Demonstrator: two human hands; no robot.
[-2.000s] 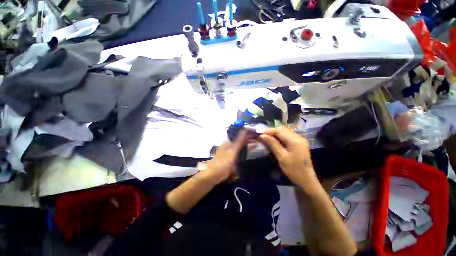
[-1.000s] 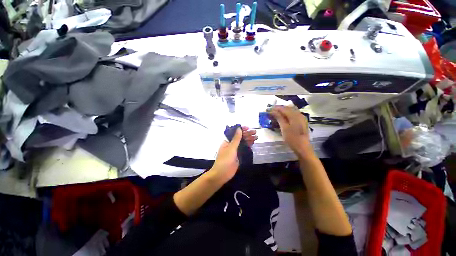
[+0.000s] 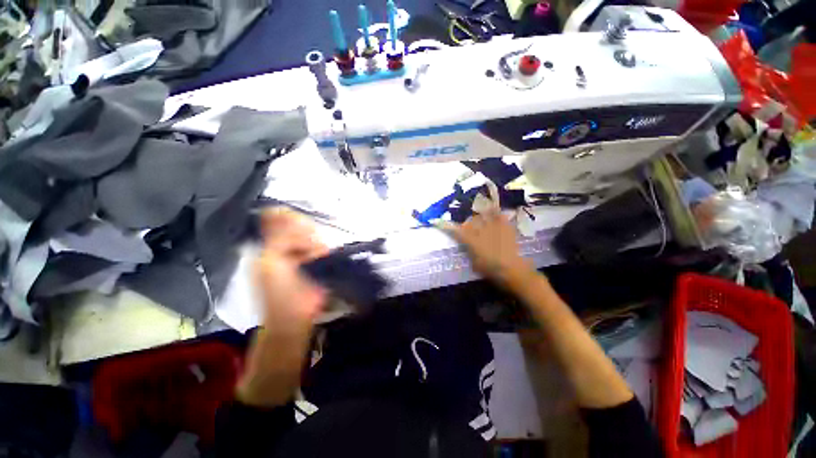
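Observation:
My left hand (image 3: 291,273) is blurred over the table's left part, closed on a dark fabric piece (image 3: 353,275) that trails to its right. My right hand (image 3: 488,243) is on the table right of the needle, its fingertips near a blue marker or clip (image 3: 437,209); whether it grips anything cannot be told. Small dark and pale fabric pieces (image 3: 488,192) lie just behind the right hand. The white JACK sewing machine (image 3: 429,116) stands behind, its presser foot and needle (image 3: 380,179) between and beyond my hands.
A large heap of grey cut panels (image 3: 148,188) covers the left of the table. A red plastic basket (image 3: 783,358) with pale cut pieces stands at the right. Another red basket (image 3: 170,380) is below the table at left. Scissors (image 3: 465,25) lie behind the machine.
My left hand has moved left, away from the needle, with the dark fabric. My right hand has moved slightly left and down. The blue item now lies on the table near its fingertips.

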